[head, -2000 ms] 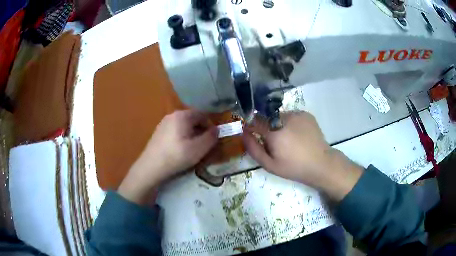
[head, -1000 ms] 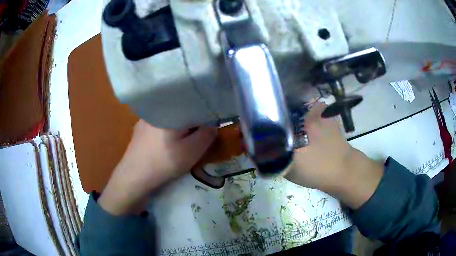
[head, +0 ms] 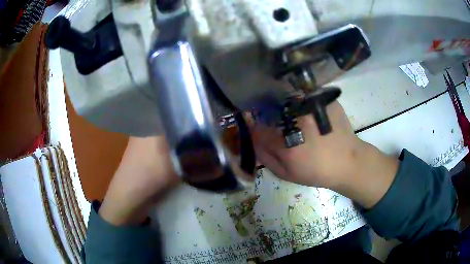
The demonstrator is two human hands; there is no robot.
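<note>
The brown leather panel lies on the table left of and under the white sewing machine head. The shiny curved take-up guard looms close and covers the sewing spot. My left hand is at the panel beside the guard, its fingertips hidden behind it. My right hand is right of the guard, with its fingers partly hidden behind the tension assembly. I cannot tell whether either hand grips the panel. The white label cannot be made out.
White-backed panels are stacked at left, with brown-side-up panels behind them. A paper scrap lies at upper right, beside red-handled scissors. A printed ruler runs along the front edge.
My view has moved much closer to the machine head, and the guard now covers the spot between my hands. The label, seen between my fingers earlier, is no longer visible.
</note>
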